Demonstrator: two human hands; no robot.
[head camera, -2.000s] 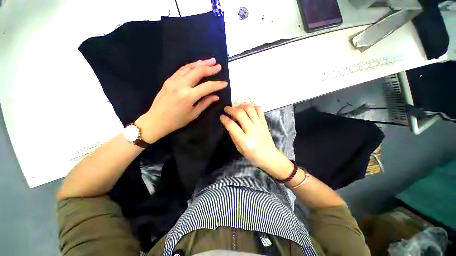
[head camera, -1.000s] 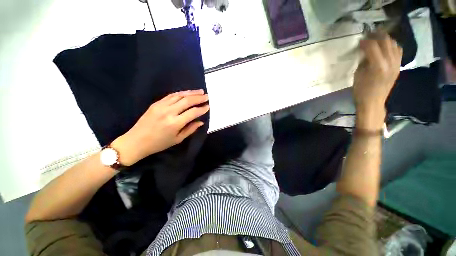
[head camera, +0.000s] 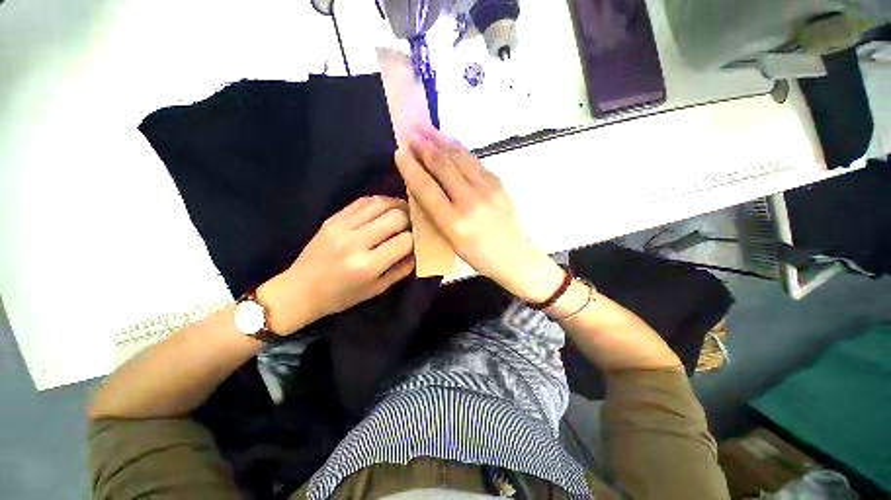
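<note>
A black fabric panel (head camera: 283, 166) lies on the white machine table and hangs into the lap. A pale tan straight strip (head camera: 433, 252) lies along its right edge, its top end beside the lit presser foot and needle (head camera: 422, 63). My right hand (head camera: 469, 210) lies on the strip with its fingers together, pressing it. My left hand (head camera: 357, 254) rests on the black cloth with curled fingers, its fingertips at the strip's left edge. Whether it pinches the cloth is hard to tell.
A smartphone (head camera: 617, 59) lies on the machine bed at the upper right. A small black piece (head camera: 838, 117) hangs over the table's right end. Dark cloth (head camera: 650, 303) hangs below the table. A green cover (head camera: 840, 395) is at the lower right. The table edge (head camera: 625, 221) carries a printed scale.
My right hand has come back from the far right table end to the cloth. The strip that lay at the right now lies along the panel's edge under that hand.
</note>
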